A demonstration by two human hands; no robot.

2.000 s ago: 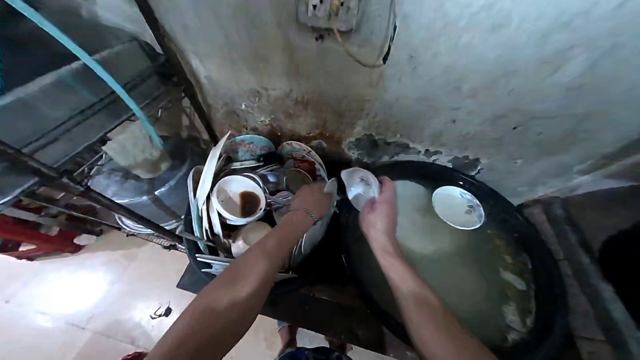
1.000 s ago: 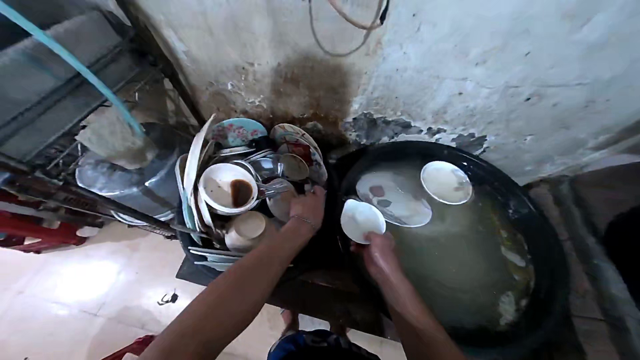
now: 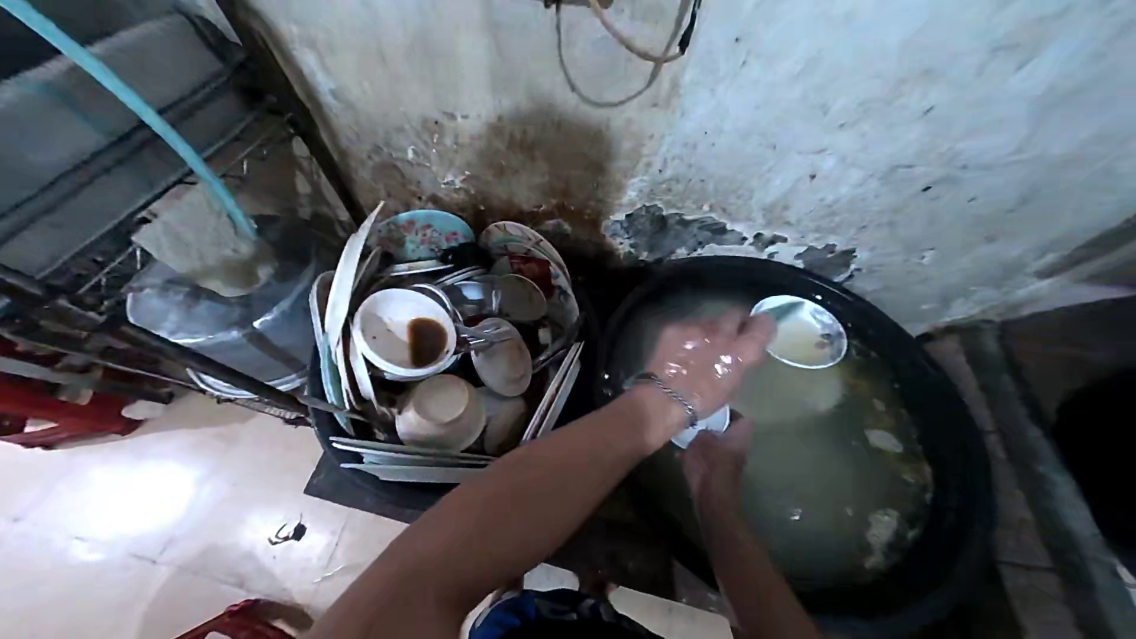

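A large black tub (image 3: 963,497) of cloudy water stands at the right. My left hand (image 3: 706,359), with a bracelet at the wrist, is over its left part, fingertips at the rim of a floating white bowl (image 3: 806,342); blur hides whether they grip it. Below it my right hand (image 3: 717,444) holds a small white bowl (image 3: 701,428), partly covered by my left hand. Left of the tub, a dark basin (image 3: 321,444) is heaped with dishes: a white bowl with brown residue (image 3: 390,333), a beige cup (image 3: 441,413), a floral plate (image 3: 424,232) and upright plates.
A stained wall (image 3: 852,133) rises behind the tub and basin, with a cable (image 3: 612,98) hanging on it. At the left are a metal rack (image 3: 222,377), a light blue hose (image 3: 133,98) and a large metal pot (image 3: 293,328). Red plastic items stand on the tiled floor (image 3: 115,506).
My left hand has moved right, from the dish pile to over the tub. The small bowl stays in my right hand. The oval dish seen in the water one second ago is no longer visible.
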